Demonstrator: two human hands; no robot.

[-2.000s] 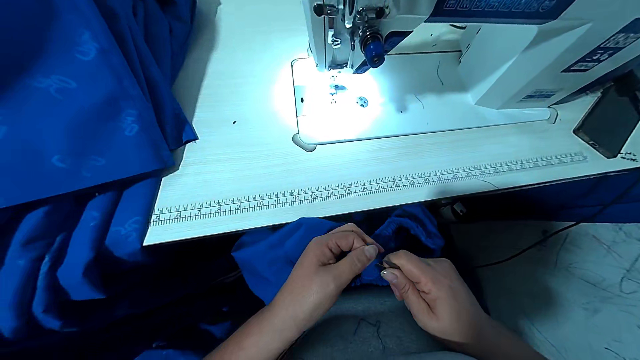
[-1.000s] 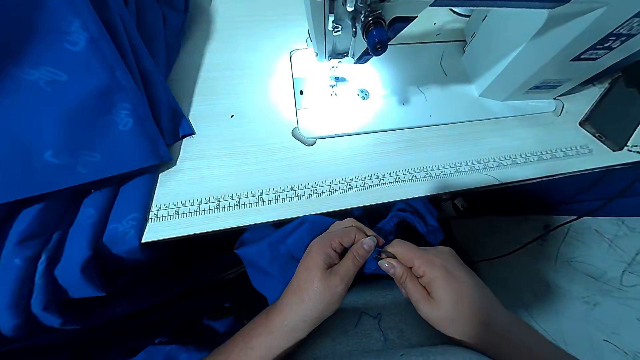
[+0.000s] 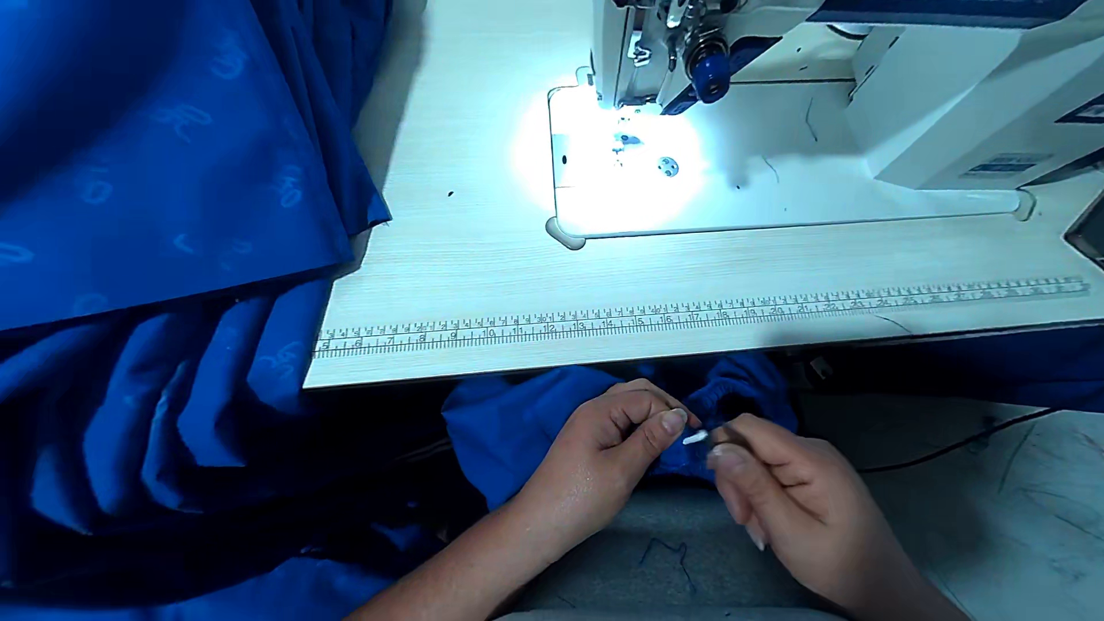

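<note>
Below the table's front edge, my left hand (image 3: 617, 448) has its thumb and fingertips pinched together; whatever lies between them is too small to make out. Close to its right, my right hand (image 3: 798, 496) pinches a small item with a white tip (image 3: 695, 438), perhaps with a dark part at the fingers; its kind cannot be told. The white tip points toward my left fingertips. Gathered blue fabric (image 3: 509, 423) lies in my lap, behind and under both hands. A loose dark thread (image 3: 668, 552) rests on the grey cloth over my lap.
A sewing machine (image 3: 949, 103) stands at the back right, its lamp lighting the needle area. A printed ruler scale (image 3: 604, 326) runs along the front of the table (image 3: 466, 259). Patterned blue fabric (image 3: 181, 172) covers the left side and hangs down. A dark device (image 3: 1088, 228) lies at the right edge.
My hands have moved slightly apart at the fingertips, and a white tip now shows between them.
</note>
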